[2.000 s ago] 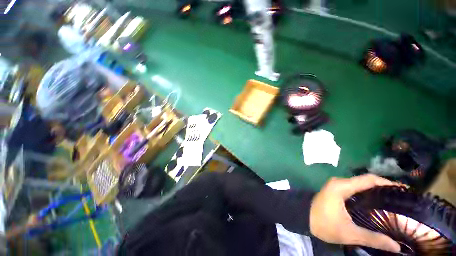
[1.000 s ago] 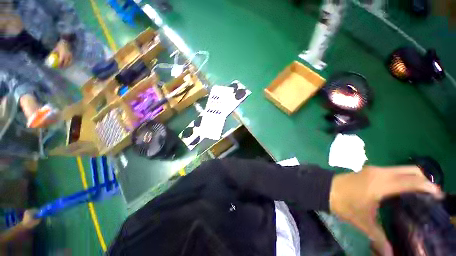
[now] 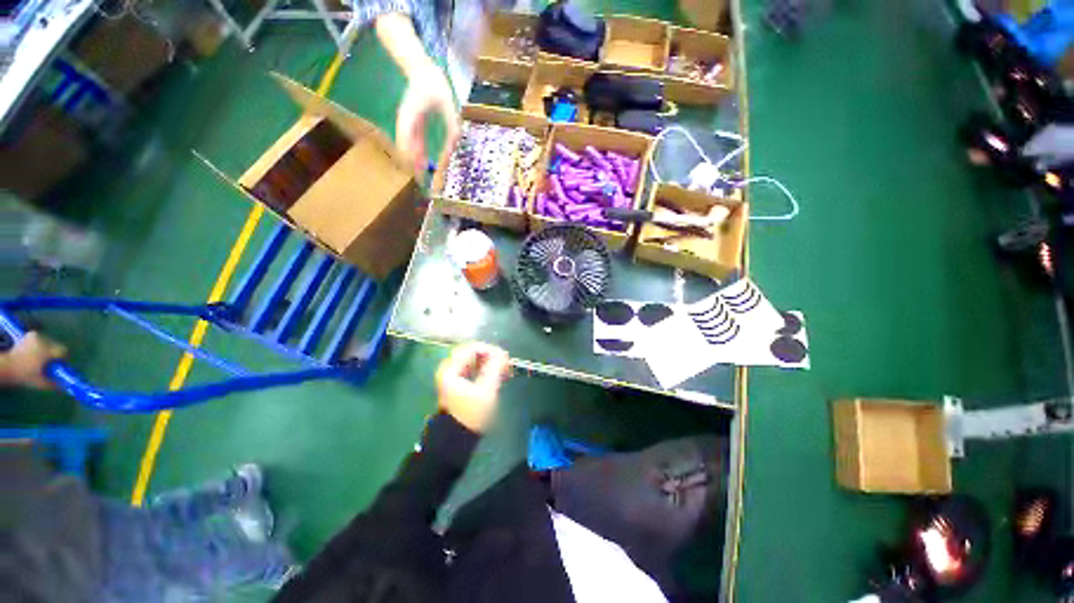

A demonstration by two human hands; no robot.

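My left hand (image 3: 473,385), bare with a dark sleeve, is over the bench's near edge at the centre-left. Its fingers are curled with a gap to the thumb, and no object shows in it; it is slightly blurred. A red-orange and white can or jar (image 3: 476,259) stands on the bench just beyond it, not touched. A black round table fan (image 3: 563,270) is right of the can. White adhesive pad sheets (image 3: 707,333) with black ovals and curved stripes lie right of the fan. My right hand is not in view.
Parts bins (image 3: 588,183) hold purple and white contents. Another person's hand (image 3: 424,116) is beside them. An open carton (image 3: 357,203) sits on a blue trolley (image 3: 289,289), whose handle another hand (image 3: 26,359) holds. A carton tray (image 3: 892,445) and fans (image 3: 945,544) are at right.
The view has swung left. The fan held in a hand earlier is out of view. The red-orange can, earlier in another person's hand, now stands on the bench.
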